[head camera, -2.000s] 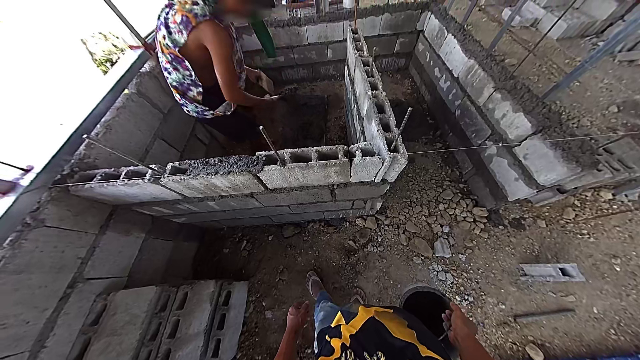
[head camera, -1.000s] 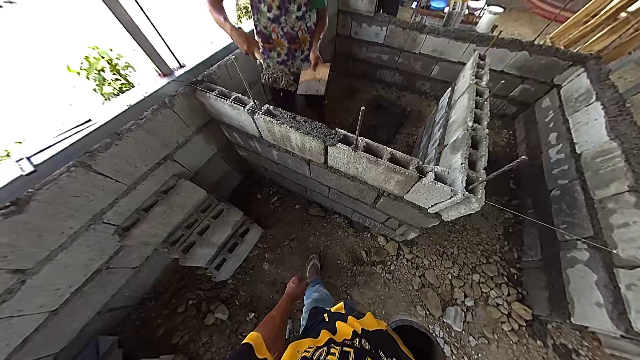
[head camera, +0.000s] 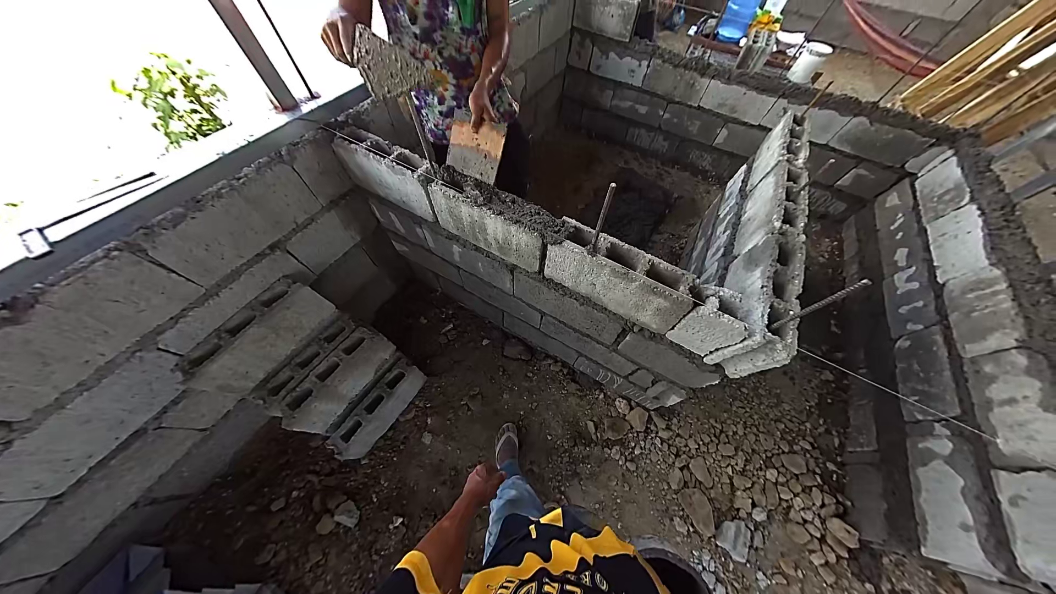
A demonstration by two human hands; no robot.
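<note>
My left hand (head camera: 483, 484) hangs low at the bottom centre beside my jeans, with its fingers curled; whether it holds anything cannot be told. My right hand is out of view. Part of a dark bucket (head camera: 672, 571) shows at my right side. Ahead runs a low wall of hollow concrete blocks (head camera: 619, 283), with wet mortar (head camera: 511, 206) on part of its top and a string line along it. Across this wall a co-worker's one hand is at a mortar-covered trowel (head camera: 392, 66), and the other holds a flat board (head camera: 476, 151) over the wall top.
Loose hollow blocks (head camera: 342, 379) lean by the left block wall (head camera: 247, 223). Steel bars (head camera: 602, 219) stick up from the middle wall; another bar (head camera: 825, 304) slants out at its corner. Stones (head camera: 742, 487) cover the ground at right. A string (head camera: 895, 390) crosses toward the right wall (head camera: 949, 355).
The view has swung left. The co-worker, bent down behind the wall two seconds ago, now stands with the trowel raised. My right hand, seen by the bucket earlier, has left the view.
</note>
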